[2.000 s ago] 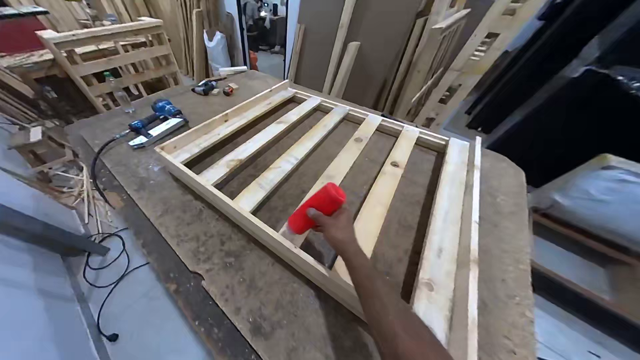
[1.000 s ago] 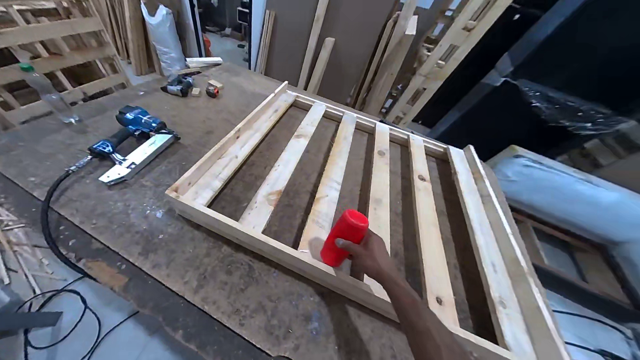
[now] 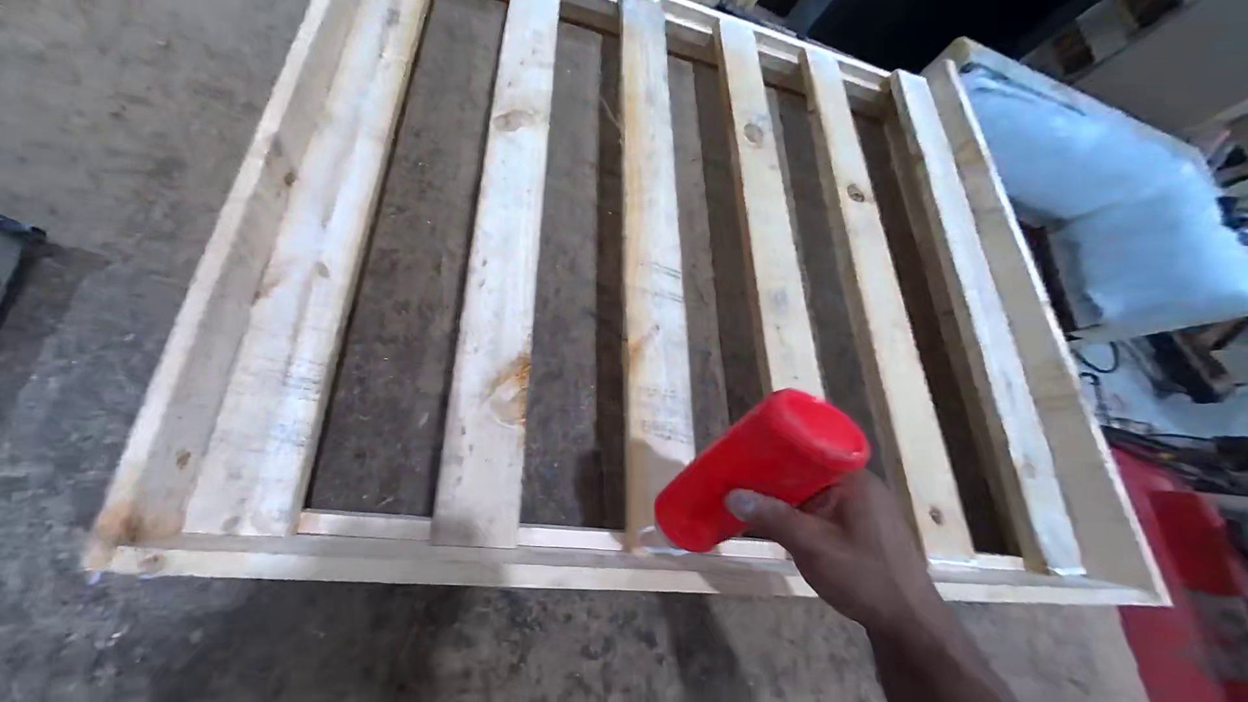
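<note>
My right hand point(image 3: 838, 546) grips a red plastic squeeze bottle point(image 3: 756, 468), tilted with its pale nozzle down and to the left. The nozzle is at the near end of a middle wooden slat point(image 3: 655, 322), by the inner edge of the near rail point(image 3: 458, 570). Whether it touches the wood cannot be told. Several slats run lengthwise inside the rectangular wooden frame point(image 3: 1033, 322), which lies on a worn workbench point(image 3: 107, 322). My left hand is out of view.
Beyond the frame's right side is a plastic-wrapped, pale block-like item point(image 3: 1131, 205). A red object point(image 3: 1185, 565) stands at the lower right. Part of a dark tool or object point(image 3: 19, 234) shows at the left edge.
The view has come much closer to the frame and turned, so the nail gun and drill seen earlier are out of view. My right hand still holds the red bottle along the near rail.
</note>
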